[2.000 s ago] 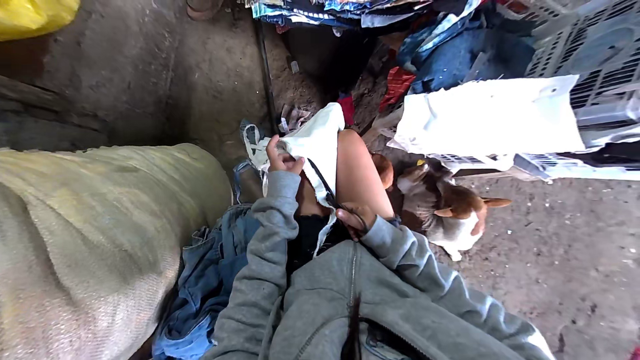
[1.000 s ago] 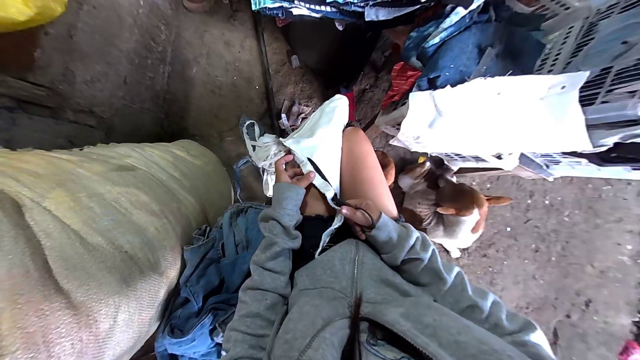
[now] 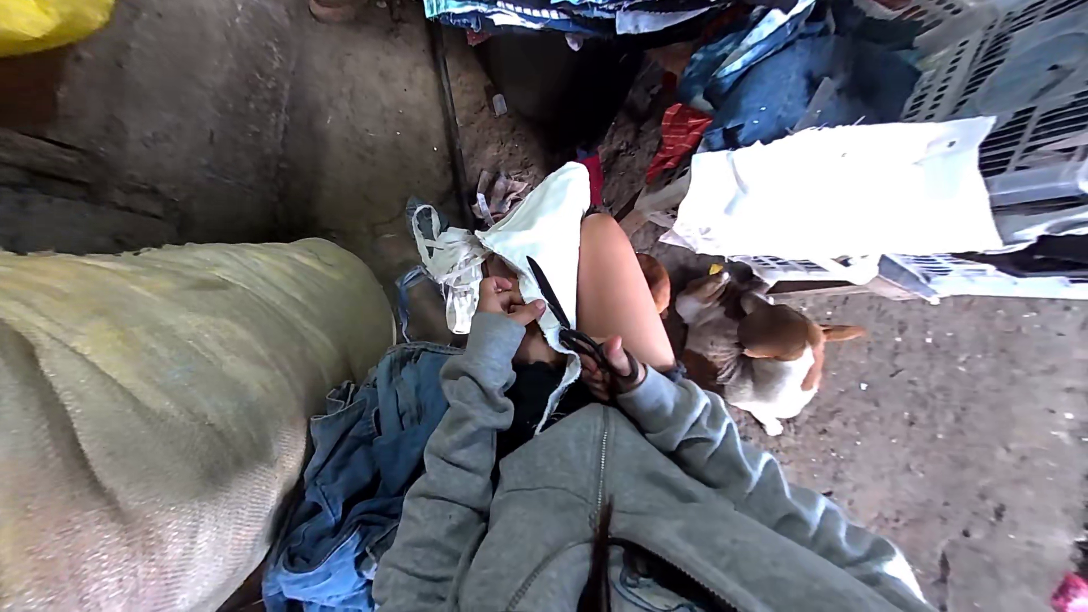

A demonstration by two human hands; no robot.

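My right hand (image 3: 614,371) is closed around the dark handles of a pair of scissors (image 3: 551,293), whose blades point away from me over a piece of white cloth (image 3: 546,229). The cloth lies across my lap, beside my bare knee. My left hand (image 3: 508,299) pinches the cloth's edge, left of the blades. A narrow frayed strip (image 3: 561,393) hangs from the cloth near my right hand. Thin white scraps (image 3: 455,263) dangle beyond my left hand. Whether the blades are cutting cloth at this moment I cannot tell.
A large woven sack (image 3: 187,382) fills the left side, with blue denim (image 3: 365,467) between it and me. A brown and white dog (image 3: 778,357) is on the ground by my right leg. White cloth (image 3: 841,191) covers part of the plastic crates (image 3: 1041,132) at the right.
The scissors show more fully over the cloth than two seconds ago, and their blades have shifted. My left hand has moved slightly along the cloth toward me.
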